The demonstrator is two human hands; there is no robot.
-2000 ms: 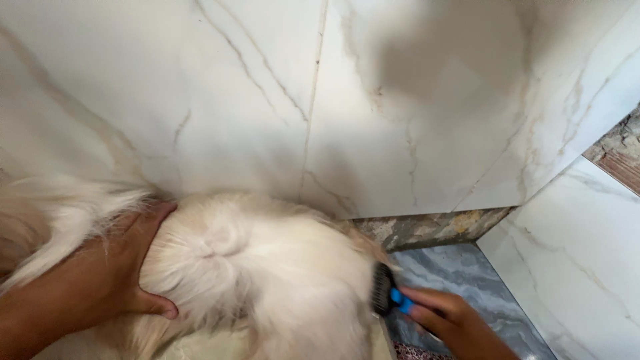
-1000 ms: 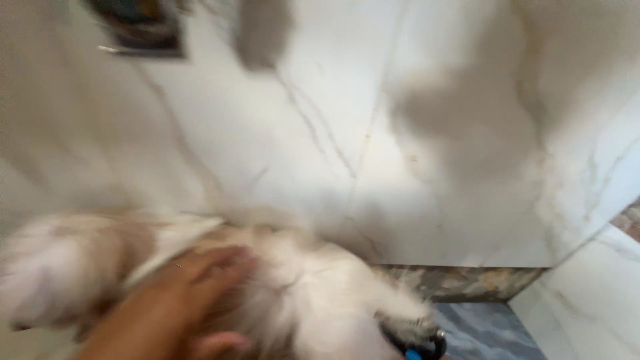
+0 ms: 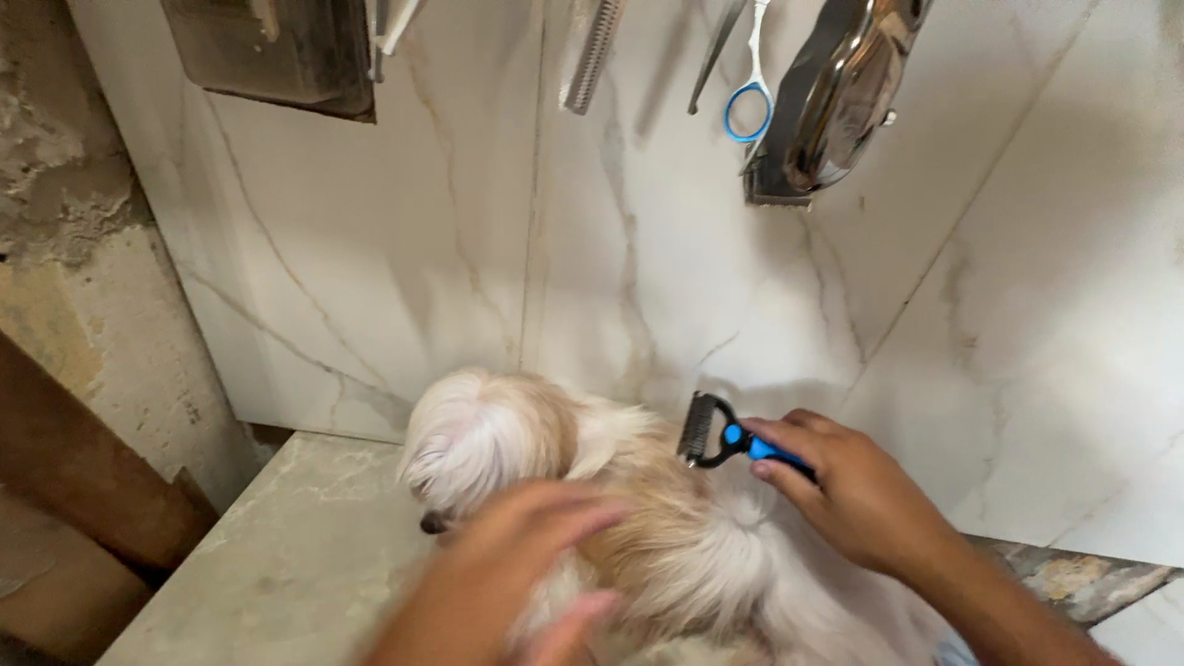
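Note:
A long-haired white and tan dog (image 3: 647, 518) stands on a pale stone-look table top, its head at the left and its back toward the camera's right. My right hand (image 3: 856, 490) grips the blue and black handle of a dematting rake (image 3: 708, 430), whose metal teeth are at the fur of the dog's upper back; whether they touch it I cannot tell. My left hand (image 3: 518, 573), blurred, is beside the dog's neck and shoulder with thumb and fingers apart, and it holds nothing. The dog's legs are mostly hidden.
On the marble-look wall hang a hair clipper (image 3: 832, 111), scissors with a blue finger ring (image 3: 747, 111), a metal comb (image 3: 594, 55) and a dark translucent container (image 3: 277, 55). The table top (image 3: 277, 555) ends at the left near a brown beam (image 3: 83, 453) and rough plaster.
The rake in my right hand has moved from the dog's rear end to its upper back. My left hand has shifted from the dog's back toward its neck. The view has swung left.

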